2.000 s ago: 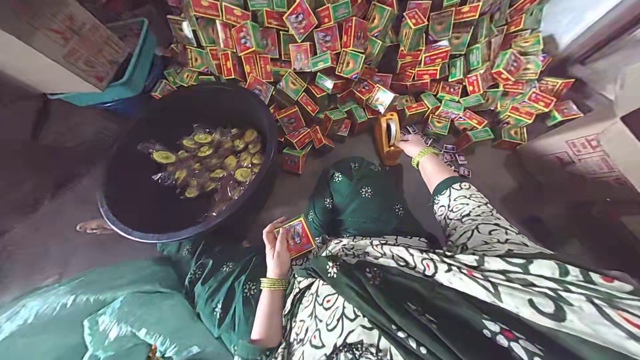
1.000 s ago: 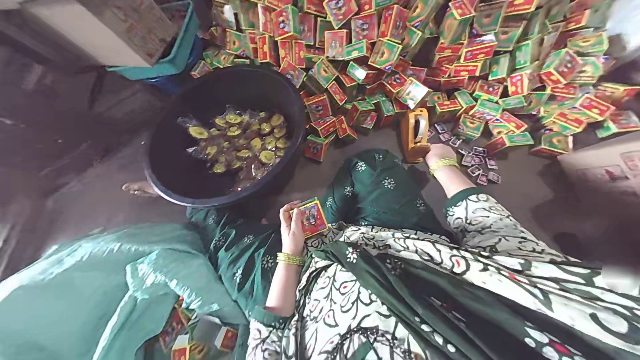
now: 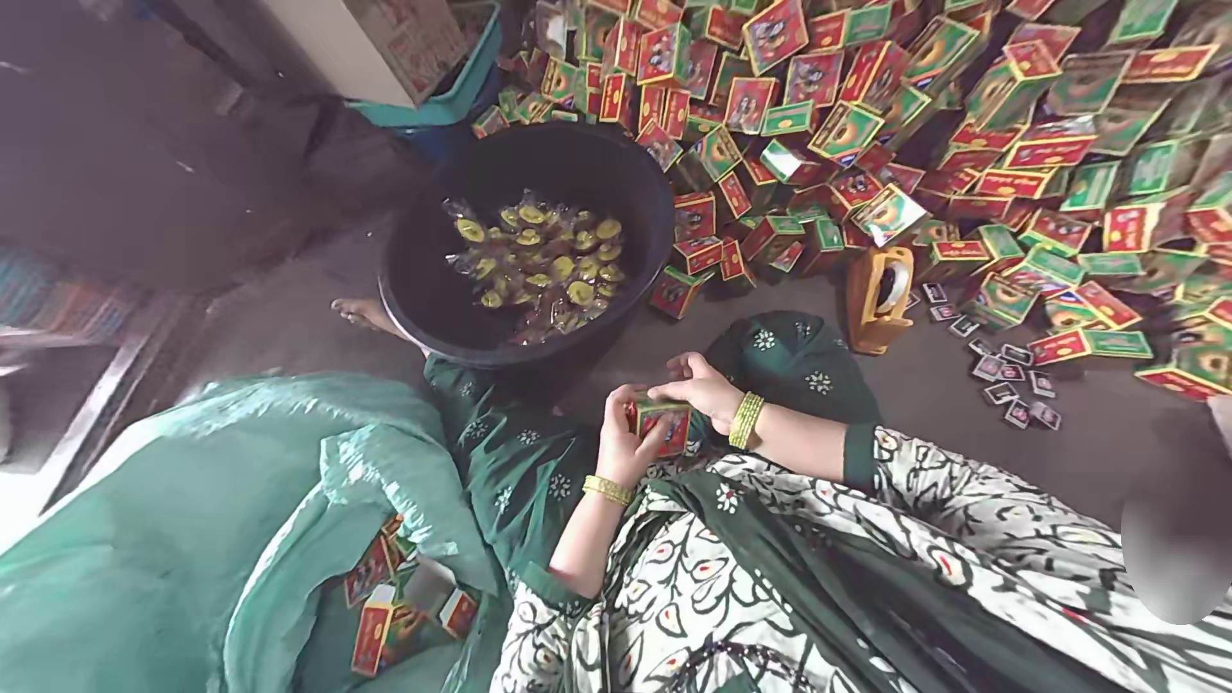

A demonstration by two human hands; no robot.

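My left hand (image 3: pixel 628 438) is closed around a small red and green printed cardboard box (image 3: pixel 677 429) above my lap. Against the top edge of that box rests my right hand (image 3: pixel 701 390), its fingers partly spread; whether it pinches anything is hidden. A round black tub (image 3: pixel 399 322) in front of my left knee holds several yellow round items in clear wrap. Beyond my right knee an orange tape dispenser (image 3: pixel 868 306) stands on the floor, with small dark square pieces (image 3: pixel 1001 393) scattered to its right.
A large heap of similar boxes (image 3: pixel 847 130) spreads across the far floor. To my left lies a green sack (image 3: pixel 192 491) with several boxes (image 3: pixel 373 630) in its mouth. A teal crate (image 3: pixel 423 111) with a carton (image 3: pixel 385 38) stands behind the tub. A bare foot (image 3: pixel 361 313) shows beside the tub.
My right hand has left the tape dispenser and come to the box in my left hand. The left hand still holds its box. The view has shifted somewhat.
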